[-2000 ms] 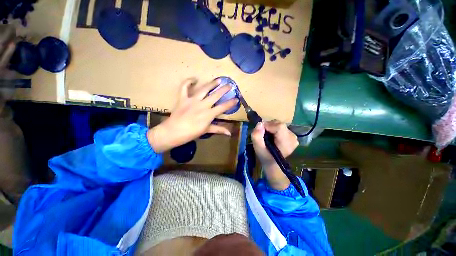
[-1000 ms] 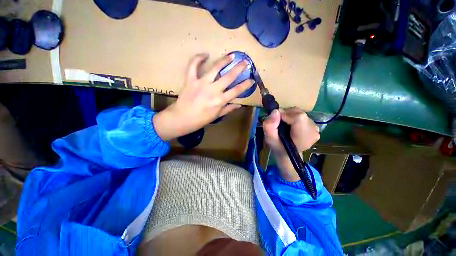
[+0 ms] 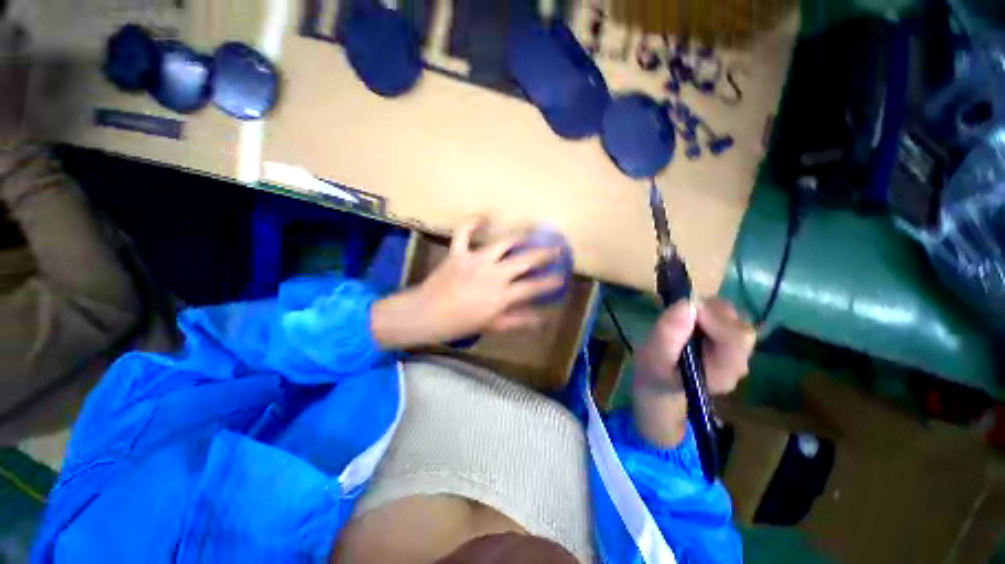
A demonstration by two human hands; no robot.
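My left hand (image 3: pixel 485 289), a little blurred, holds a dark oval cover (image 3: pixel 548 264) at the bench's front edge, over the open carton (image 3: pixel 535 355). The fingers lie across the cover. My right hand (image 3: pixel 701 344) grips the black soldering iron (image 3: pixel 688 369) like a pen. The iron's metal tip points away from me, close to the near edge of another dark cover (image 3: pixel 639 134) on the cardboard; I cannot tell if they touch. The tip is apart from the cover in my left hand.
The cardboard sheet (image 3: pixel 463 165) bears overlapping dark covers (image 3: pixel 382 50), three more at the left (image 3: pixel 244 80) and small dark parts (image 3: pixel 692 68). At right are a dark boxy unit (image 3: pixel 843 110), its cord and a clear plastic bag (image 3: pixel 970 187). A person's tan sleeve (image 3: pixel 55 231) is at far left.
My left hand has drawn the cover off the cardboard toward me. The iron's tip has moved away from that cover, to the right and forward. The view has shifted.
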